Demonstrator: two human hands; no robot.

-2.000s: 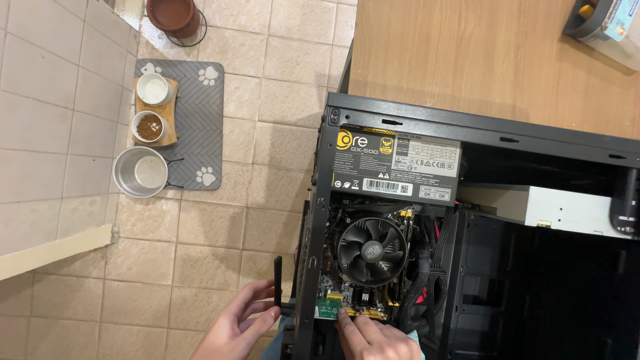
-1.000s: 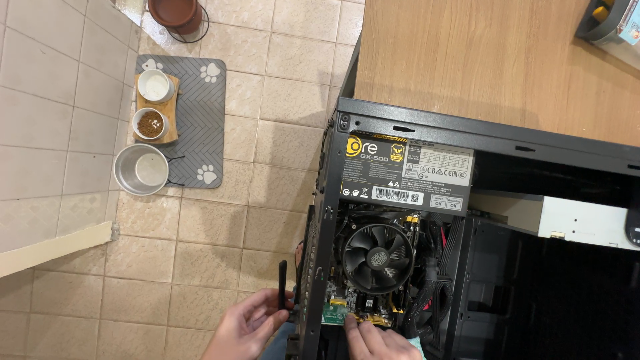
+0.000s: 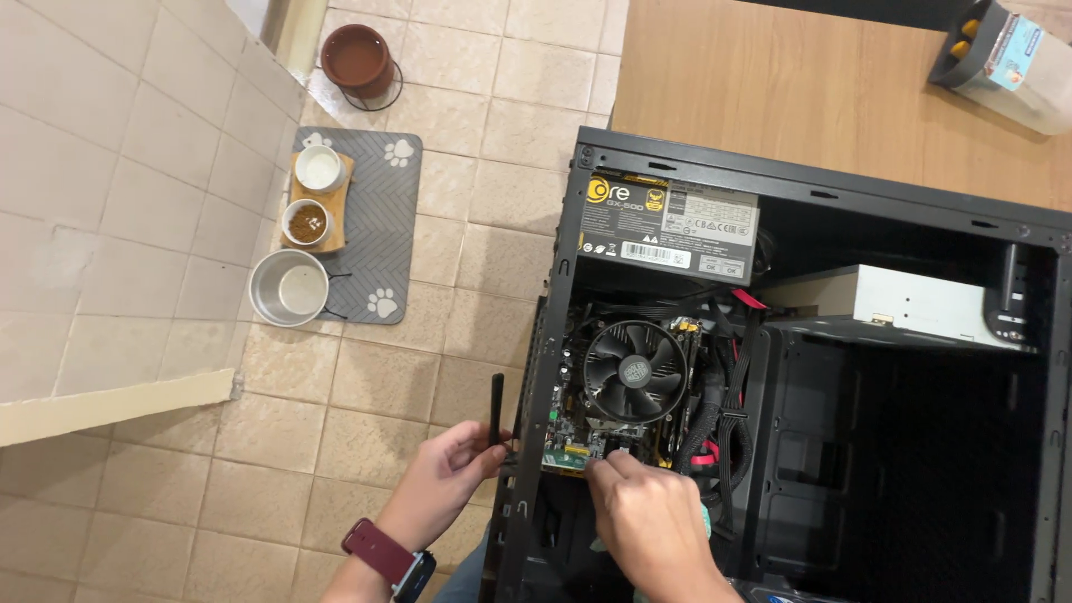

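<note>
An open black computer case [image 3: 712, 172] lies on its side with its interior showing. My left hand [image 3: 452, 469], a watch on its wrist, has its fingers and thumb around the base of a black rod antenna [image 3: 496, 410] at the case's rear edge. The fingertips of my right hand [image 3: 649, 511] are at the inner end of a small green circuit card [image 3: 565, 460] inside the case; the contact itself is hidden. Above that card is the CPU cooler fan [image 3: 635, 371], and above the fan a labelled power supply [image 3: 666, 226]. Black cables [image 3: 712, 419] run right of the fan.
A wooden tabletop [image 3: 779, 84] adjoins the case at the top, with a plastic container [image 3: 1005, 67] on its far right. A silvery drive [image 3: 913, 301] sits inside the case. On the tiled floor at left are a pet mat [image 3: 377, 218], a metal bowl [image 3: 289, 287] and a terracotta pot [image 3: 358, 61].
Both hands have stayed at the same places on the case and the green card. Nothing else has plainly changed.
</note>
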